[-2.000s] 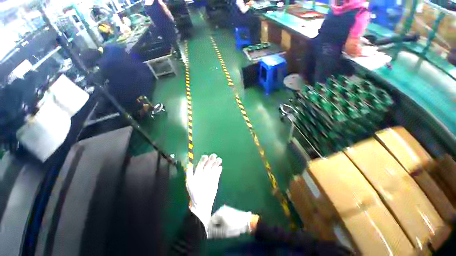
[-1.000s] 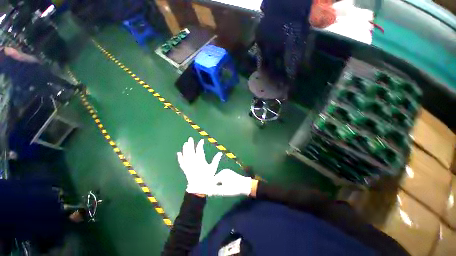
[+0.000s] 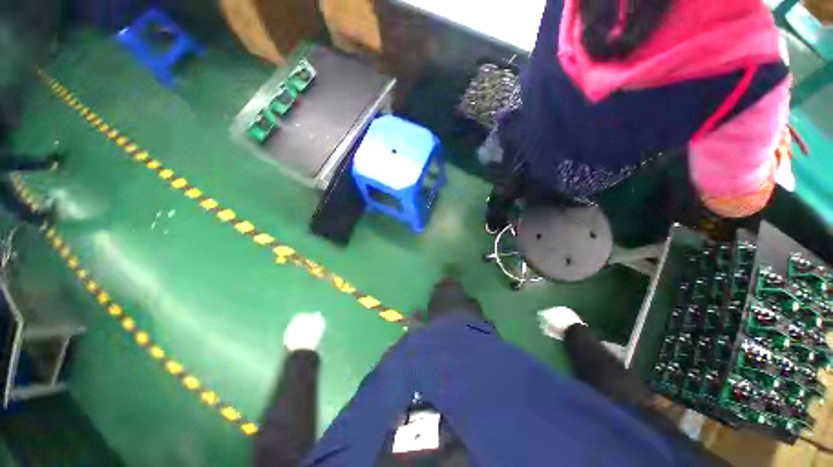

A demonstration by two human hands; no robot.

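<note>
My left hand point(image 3: 304, 331), in a white glove, hangs low left of centre over the green floor. It is small and blurred, and no object shows in it. My right hand point(image 3: 559, 321), also white-gloved, hangs right of centre just below a round grey stool point(image 3: 564, 241). No object shows in it; its fingers are too unclear to read. The two hands are far apart, on either side of my dark blue clothing.
A person in pink and dark blue point(image 3: 630, 100) stands ahead right. Trays of green circuit boards point(image 3: 749, 337) are at right. A blue stool point(image 3: 395, 155) stands beside a low cart point(image 3: 320, 123) carrying several green boards. Yellow-black tape point(image 3: 228, 217) crosses the floor. A metal frame point(image 3: 41, 337) is at left.
My hands were together at the glove and have moved apart to either side. The view has turned down and right; the stools and the person in pink now appear nearer.
</note>
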